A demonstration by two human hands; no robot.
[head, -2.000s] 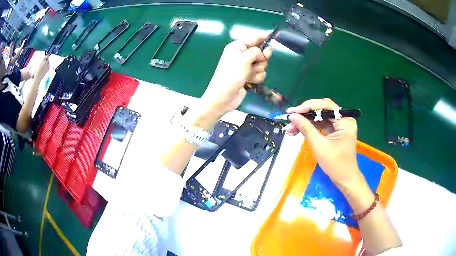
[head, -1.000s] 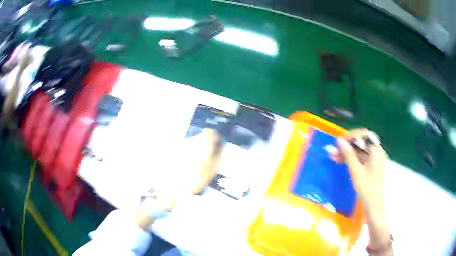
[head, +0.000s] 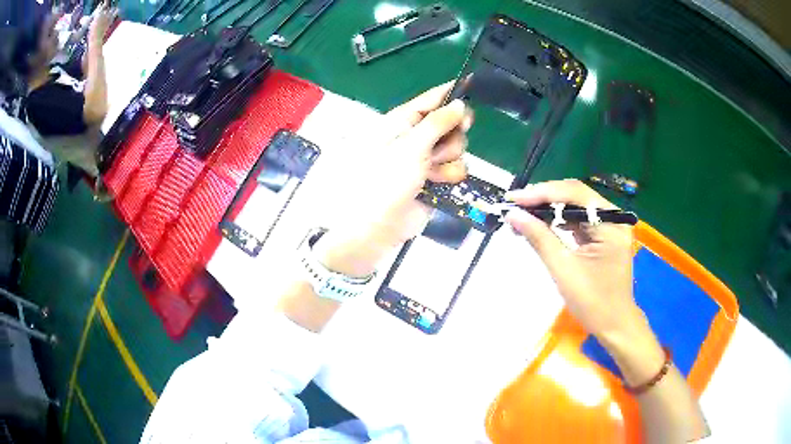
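My left hand (head: 434,143) holds a black phone middle frame (head: 512,74) up by its long side, over the edge of the white bench cover. My right hand (head: 581,251) holds a black pick-up pen (head: 598,215) with white bands like a pencil. The pen's pale tip is at the near end of the held frame, beside a small blue patch (head: 477,213). Whether a part is on the tip I cannot tell. Another frame (head: 434,316) lies on the white cover below, partly hidden by the held one.
An orange tray (head: 731,305) with a blue carrier sheet (head: 681,308) lies at right. A red ribbed mat (head: 186,208) at left bears piled black frames (head: 204,82). A frame (head: 232,227) lies at its edge. Frames lie on the green belt (head: 555,147). Another person's arm (head: 94,82) shows at far left.
My left hand has risen from the white cover with a frame in it. My right hand and pen have moved left from the blue sheet to the frame's end. The view has shifted.
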